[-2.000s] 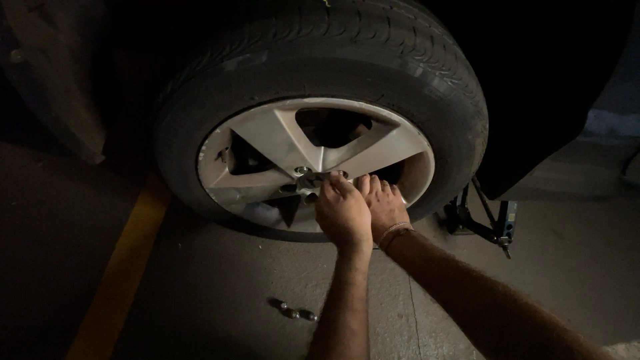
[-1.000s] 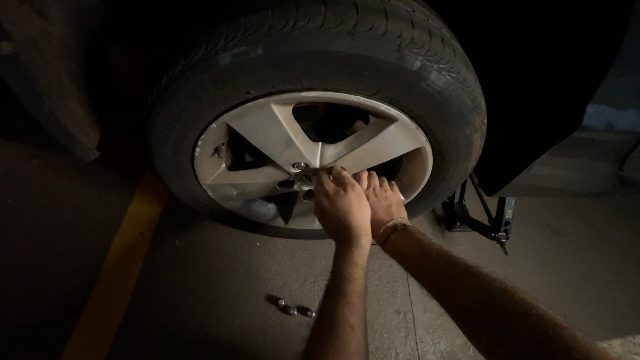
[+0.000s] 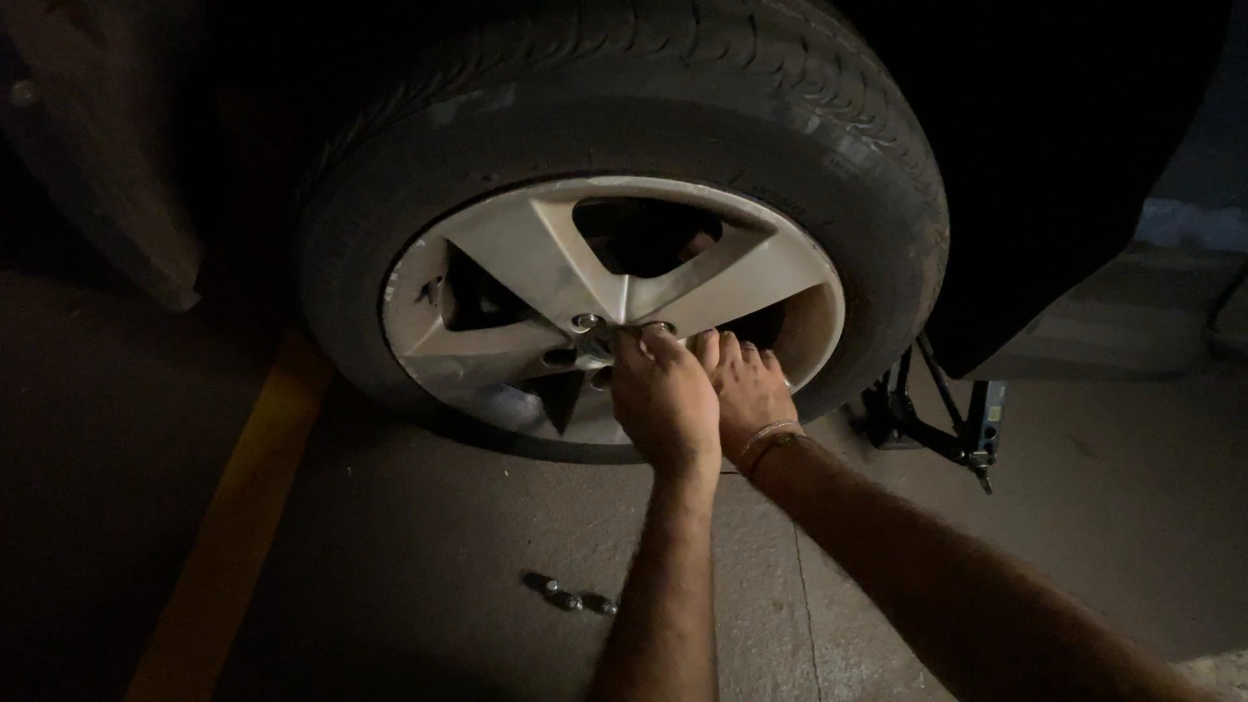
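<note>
A car wheel with a silver alloy rim (image 3: 526, 263) and a black tyre (image 3: 624, 127) fills the upper middle of the view. My left hand (image 3: 671, 395) is at the rim's hub, its fingers bent near the bolt holes; whether anything is between them is hidden. Right beside it, my right hand (image 3: 751, 385) rests with bent fingers on the rim's lower right spoke area. A wheel bolt (image 3: 586, 322) shows in the hole left of my left hand's fingertips. Several metal wheel bolts (image 3: 573, 603) lie on the floor below, left of my left forearm.
A scissor jack (image 3: 902, 419) stands on the floor right of the tyre, beneath the dark car body. A yellow painted line (image 3: 234, 517) crosses the concrete floor (image 3: 419, 585) at left. A dark panel (image 3: 107, 156) is at the upper left.
My left hand's fingers have shifted slightly at the hub, and more of the bolt hole above them shows. My right hand has stayed beside it.
</note>
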